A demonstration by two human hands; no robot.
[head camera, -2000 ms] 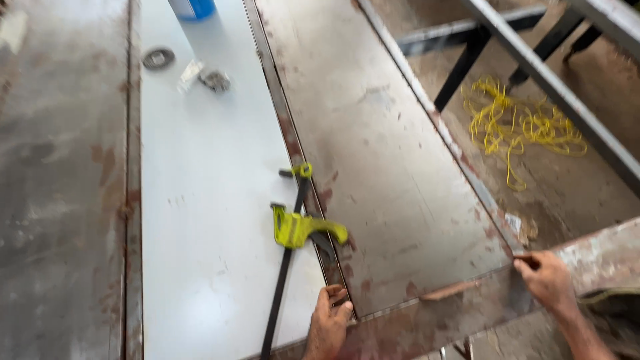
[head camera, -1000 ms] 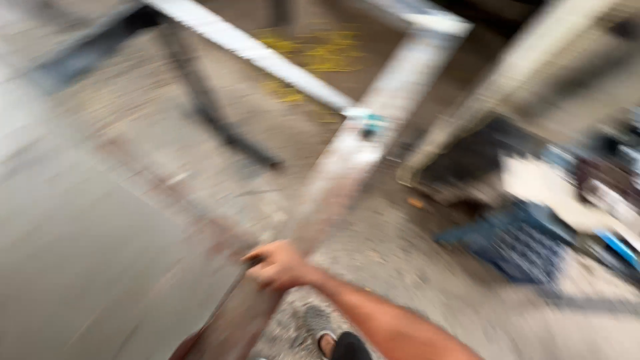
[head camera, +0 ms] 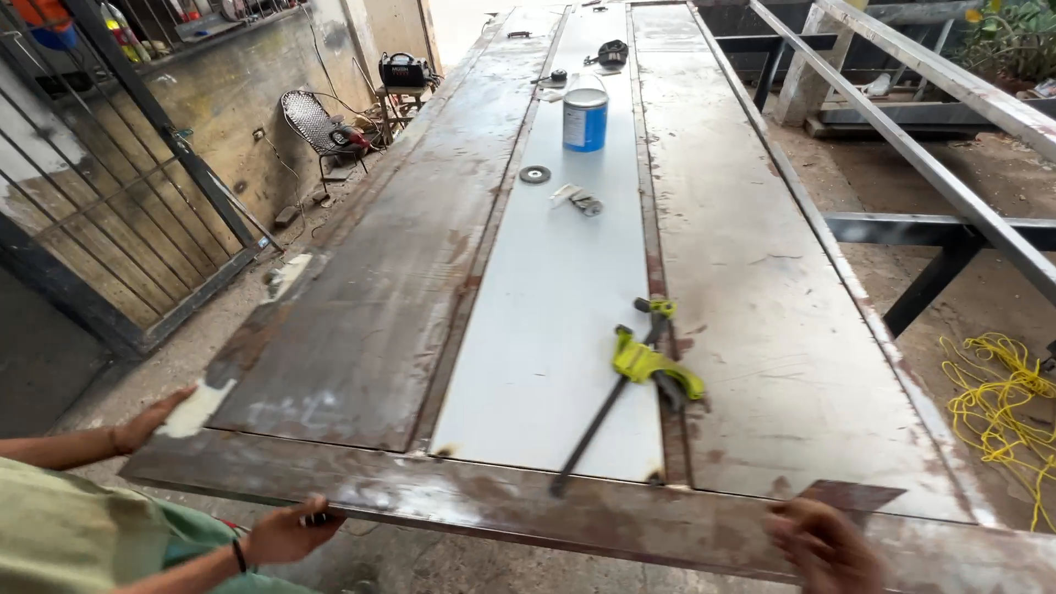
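My right hand (head camera: 825, 544), blurred, is at the lower right over the near rail of a large steel frame (head camera: 495, 495). Its curled fingers grip a thin, pointed, rust-brown metal piece (head camera: 858, 495). My left hand is out of view. A green-and-black bar clamp (head camera: 648, 363) lies across the pale middle sheet (head camera: 553, 330) and the rusty strip beside it, its bar reaching the near rail. Farther back are a grinding disc (head camera: 535, 174), a small grey metal part (head camera: 586, 203) and a blue-and-white paint can (head camera: 585, 120).
A co-worker's hands touch the frame at left, one (head camera: 153, 422) on its corner, the other (head camera: 289, 532) at the near edge with a small dark object. A barred gate (head camera: 107, 181) and chair (head camera: 318, 124) stand left; steel tubes (head camera: 932, 148) and yellow cord (head camera: 998, 404) are right.
The view has swung widely. Two seconds ago both my hands were at the near rail and a pointed metal piece lay on it; now my right hand has such a piece and my left is out of view.
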